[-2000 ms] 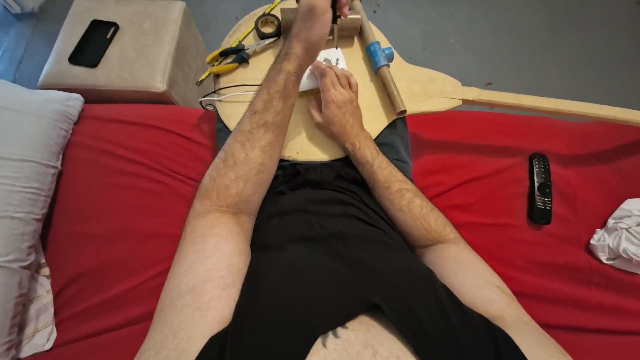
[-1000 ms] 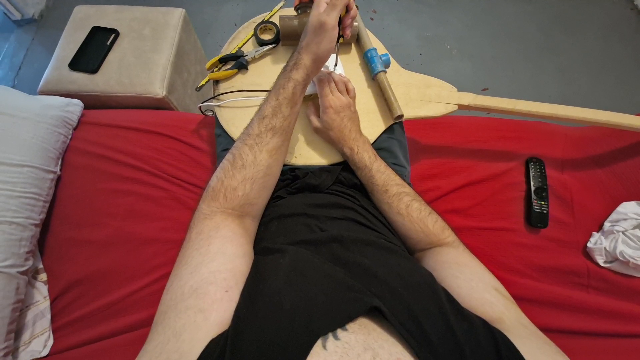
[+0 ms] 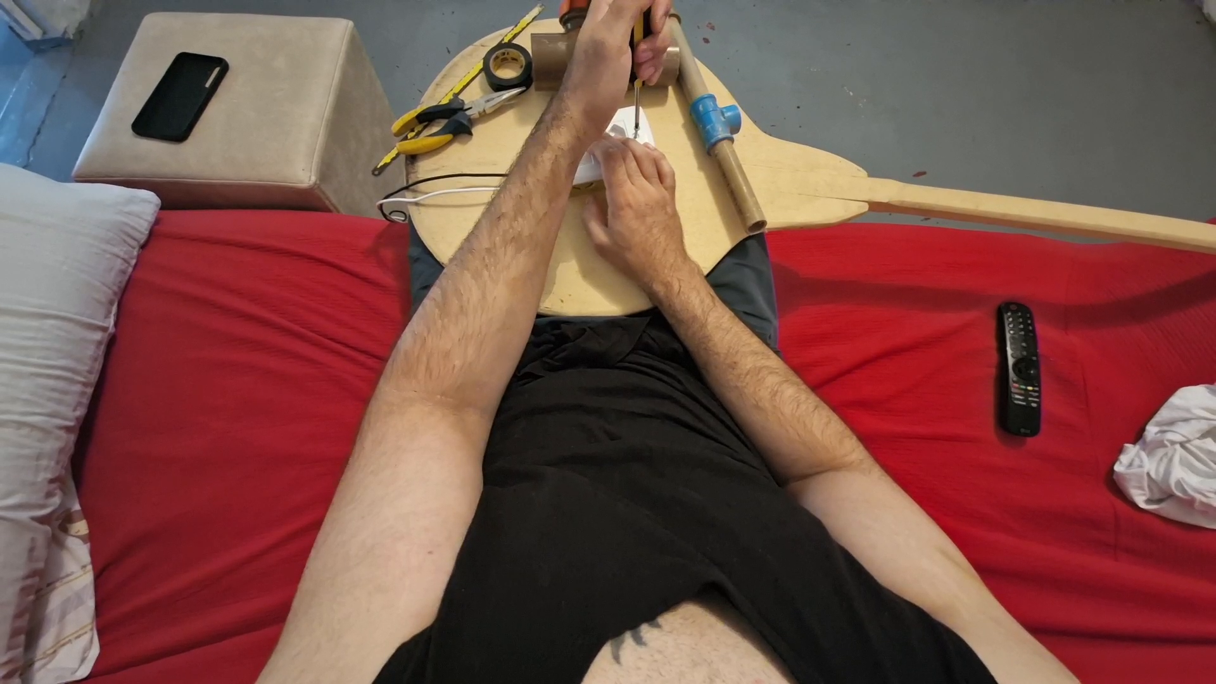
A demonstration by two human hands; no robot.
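My left hand (image 3: 613,57) is closed around a screwdriver (image 3: 637,95), whose shaft points down at a white plastic electrical fitting (image 3: 632,123). The tip appears to meet the fitting, though the exact contact point is too small to tell. My right hand (image 3: 641,199) holds the near side of the fitting with bent fingers, which hide part of it. Both hands are over a round wooden board (image 3: 579,275) with a long handle, lying across the lap. A black cable (image 3: 456,177) and a white cable (image 3: 446,195) run left from under my left forearm.
Left on the board lie yellow-black pliers (image 3: 446,123), black tape (image 3: 507,66) and a yellow measuring strip (image 3: 465,81). Behind is a brown tube (image 3: 551,62); right, a pipe (image 3: 736,185) with a blue fitting (image 3: 711,122). A phone (image 3: 180,95) lies on a stool (image 3: 247,133); a remote (image 3: 1019,370) on red fabric.
My left hand has shifted slightly right, still around the screwdriver. The fingers of my right hand have changed position a little on the white fitting.
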